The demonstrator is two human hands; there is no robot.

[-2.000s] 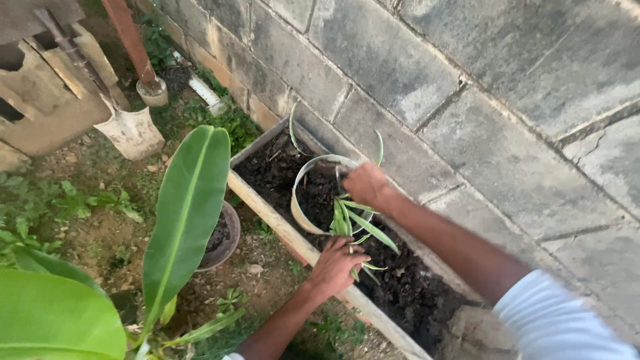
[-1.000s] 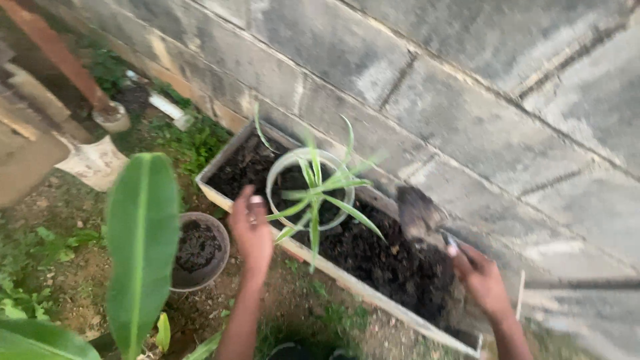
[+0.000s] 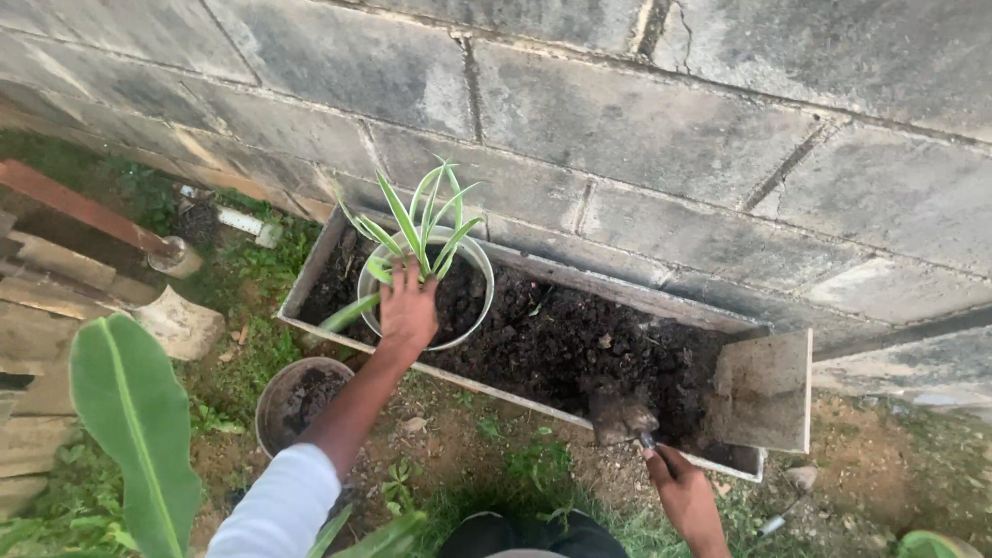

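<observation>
My left hand (image 3: 408, 306) reaches into a round white pot (image 3: 487, 298), its fingers at the base of a spider plant (image 3: 418, 217) with white-edged leaves; whether they grip it cannot be told. The pot stands on dark soil (image 3: 558, 341) inside a long rectangular planter (image 3: 496, 384), toward its left end. My right hand (image 3: 686, 496) is closed around the dark handle of a garden trowel (image 3: 624, 418). The trowel's soiled blade lies over the planter's front edge, at the soil.
A concrete block wall (image 3: 542, 139) runs behind the planter. A flat board (image 3: 763, 391) rests across its right end. A round brown pot (image 3: 298, 403), a large green leaf (image 3: 136, 434), a shovel blade (image 3: 182, 322) and a white pipe (image 3: 240, 221) lie to the left.
My left hand has moved from beside the white pot to the plant's base inside it. The trowel in my right hand has moved from the planter's wall side to its front edge.
</observation>
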